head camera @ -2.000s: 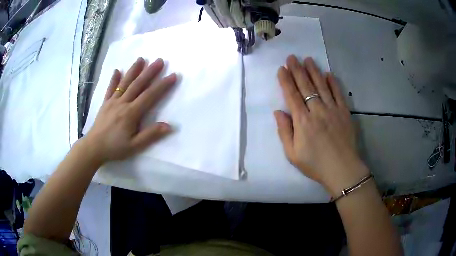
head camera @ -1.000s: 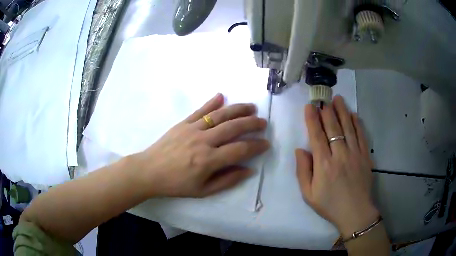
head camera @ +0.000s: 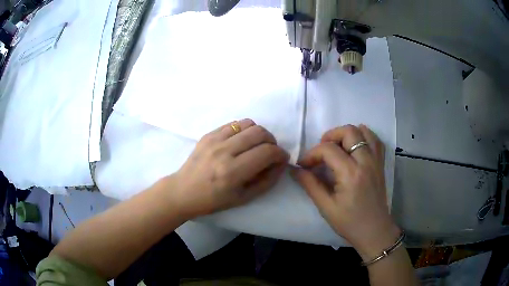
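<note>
A white pocket piece (head camera: 223, 72) lies on a larger white garment panel (head camera: 357, 100). Its folded edge (head camera: 305, 111) runs down from the presser foot (head camera: 308, 66), which stands on the cloth. My left hand (head camera: 229, 167) holds the lower corner of the pocket piece between thumb and fingers. My right hand (head camera: 349, 176) pinches the end of the folded edge from the right, its fingertips against those of my left hand. The corner itself is mostly hidden by the fingers.
The sewing machine head (head camera: 318, 25) stands above the cloth, with a ribbed cream knob (head camera: 351, 60). Stacked cut panels (head camera: 50, 106) lie at left. Thread snips (head camera: 494, 195) lie at the right edge. A green spool (head camera: 27, 212) is at lower left.
My left hand has moved right from lying flat on the cloth to the corner. My right hand has gone from flat to pinching the fold's end. The view has also shifted.
</note>
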